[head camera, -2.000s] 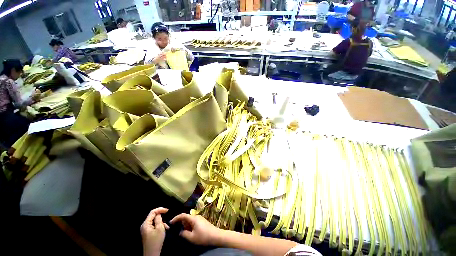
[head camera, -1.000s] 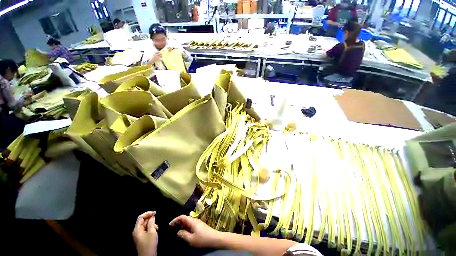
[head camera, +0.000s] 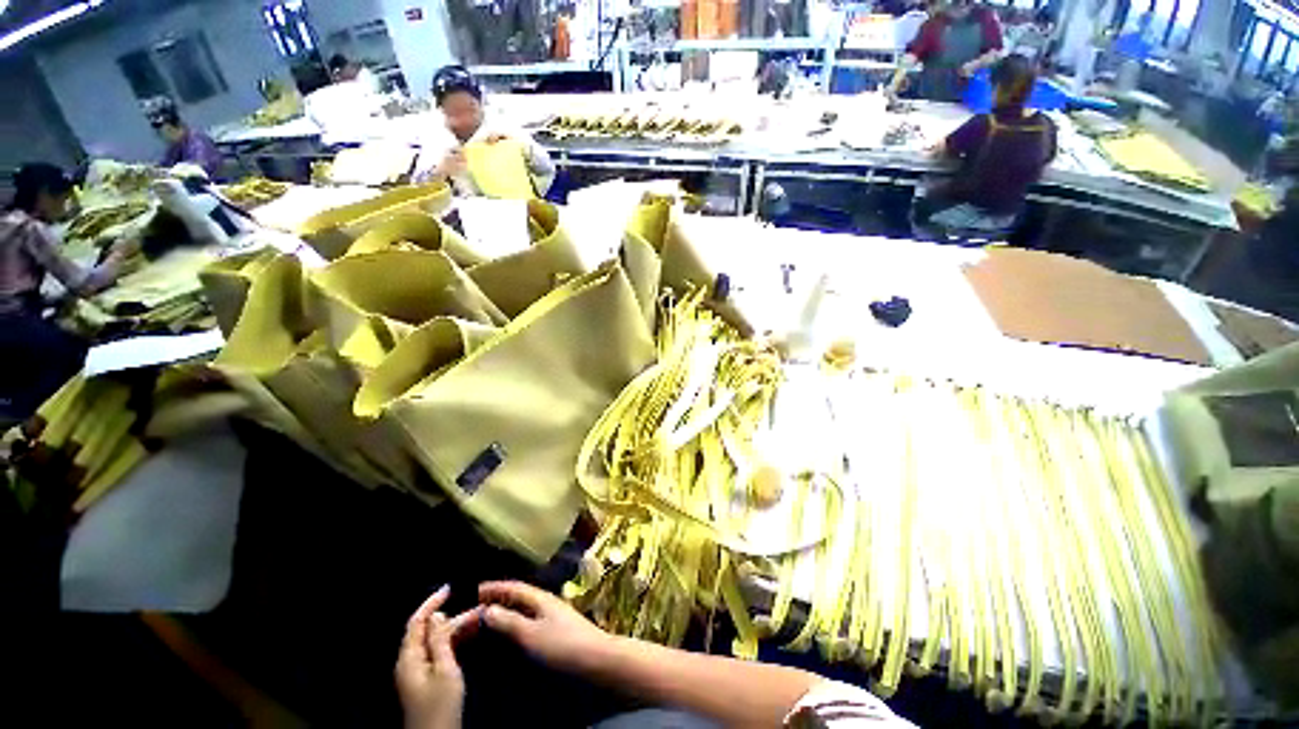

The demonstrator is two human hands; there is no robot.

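My left hand (head camera: 430, 665) is at the bottom, its fingers bent up. My right hand (head camera: 546, 627) reaches in from the right, its fingertips close to the left ones. Whether something small is between the fingertips cannot be told. Beyond them stand olive-khaki bag bodies (head camera: 534, 392) with yellowish insides; the nearest has a dark label patch (head camera: 480, 469). Right of them lies a tangled heap of yellow straps (head camera: 670, 470) with a small round pale object (head camera: 765, 486). More straps (head camera: 983, 527) lie side by side in a row, their ends over the table's near edge.
A white nozzle bottle (head camera: 809, 316) stands on the white table behind the straps, near a black lump (head camera: 890, 311). A brown cardboard sheet (head camera: 1090, 306) lies farther right. A finished-looking bag (head camera: 1254, 442) is at the right edge. Several people are at benches behind.
My hands have come closer together, with the fingertips almost meeting. The bags and straps are shifted slightly right in the view. A person at the back right stands more upright at the bench.
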